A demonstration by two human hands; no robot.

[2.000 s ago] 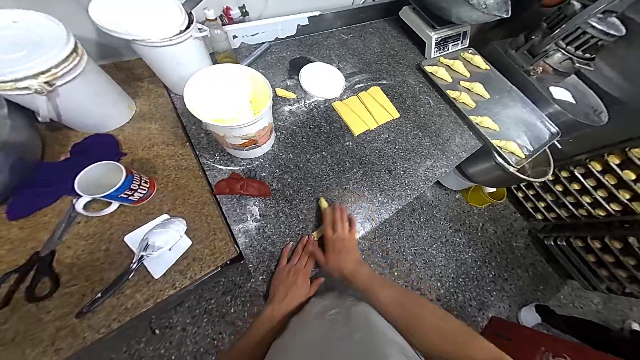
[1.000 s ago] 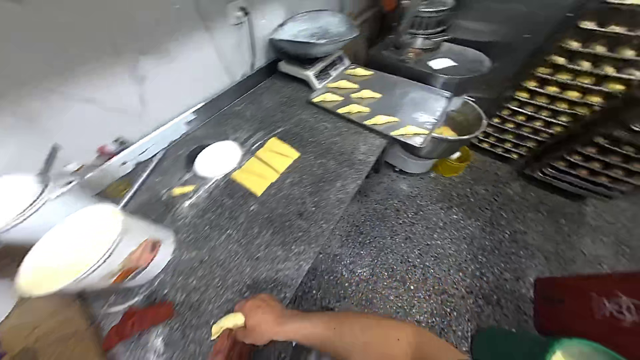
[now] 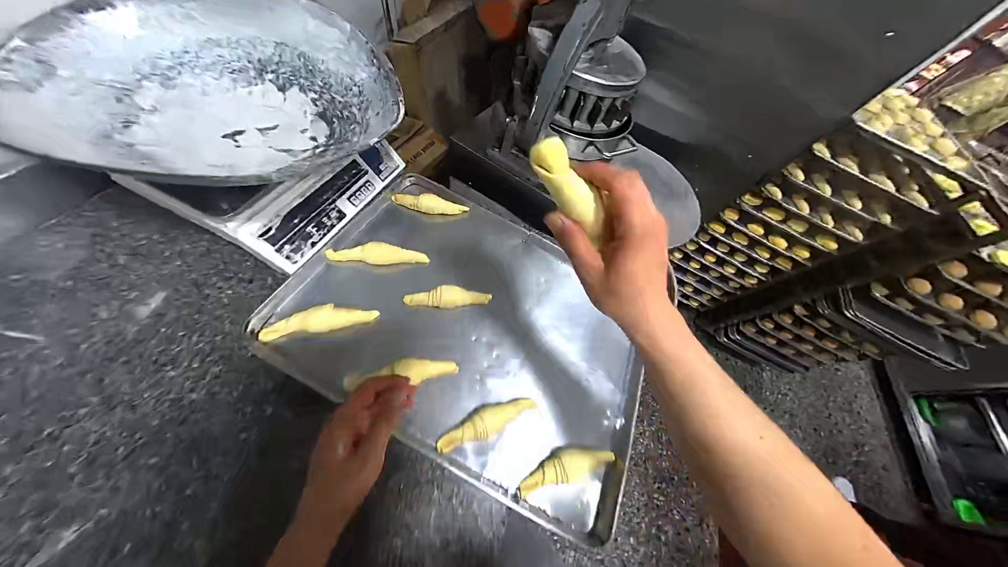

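Observation:
My right hand (image 3: 618,244) holds a rolled piece of yellow dough (image 3: 571,193) above the far right side of a metal baking tray (image 3: 512,331). Several rolled dough pieces with tapered ends lie spaced apart on the tray, among them one at its far corner (image 3: 430,205) and one at its near corner (image 3: 567,470). My left hand (image 3: 358,441) is at the tray's near left edge, its fingertips at one end of a dough roll (image 3: 421,368). Whether those fingers grip the roll or only touch it, I cannot tell.
A floury metal scale pan (image 3: 197,87) sits on a digital scale (image 3: 323,213) left of the tray. The speckled countertop (image 3: 142,354) runs along the left. Behind the tray stands a metal machine (image 3: 594,102). Racks (image 3: 795,213) of trays with dough pieces stand at right.
The view has swung to the baking tray and come much nearer. My right hand, low over the counter before, is now raised above the tray with a dough roll. My left hand has come to the tray's edge.

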